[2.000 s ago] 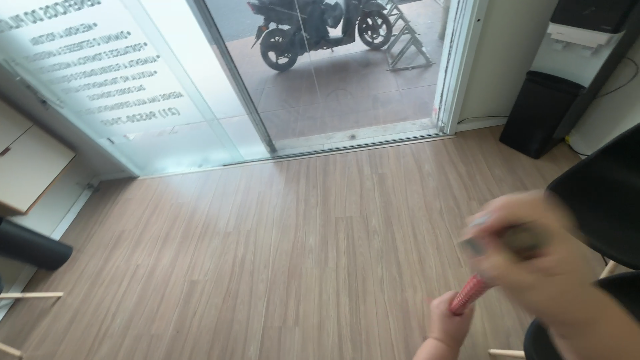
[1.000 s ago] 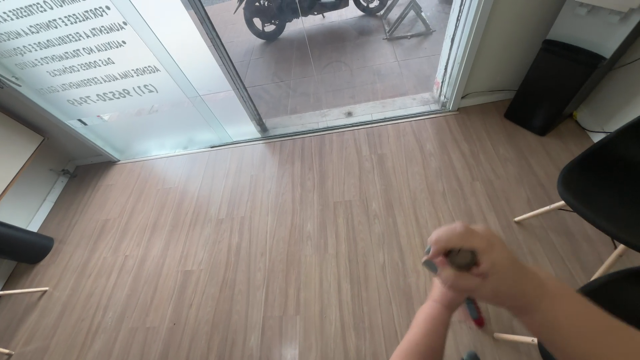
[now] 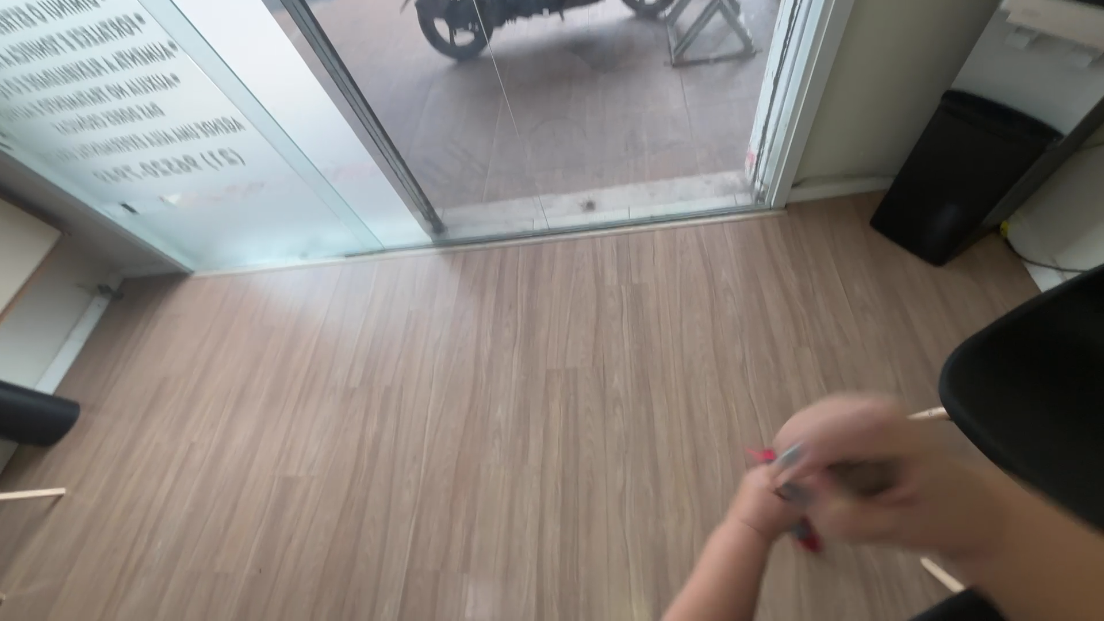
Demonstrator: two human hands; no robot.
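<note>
At the lower right, my left hand (image 3: 766, 500) is closed around a slim red item (image 3: 807, 535), whose ends show above and below the fingers; its kind is unclear. Blurred by motion, my right hand (image 3: 871, 474) overlaps the left one from the right, its fingers curled around a dark brownish object (image 3: 865, 476). That object is mostly covered by the fingers and cannot be named. Whether the two held things touch is hidden.
Wood-look floor (image 3: 483, 414) reaches a sliding glass door (image 3: 259, 190) with lettering. Beyond stand a motorcycle (image 3: 457, 30) and a metal stand (image 3: 711, 39). A black bin (image 3: 962, 177) and a black chair (image 3: 1035, 397) are on the right, a dark cylinder (image 3: 39, 414) on the left.
Two seconds ago my hands were apart with the red item showing between them; since then they have come together and overlap. The view has tilted somewhat downward.
</note>
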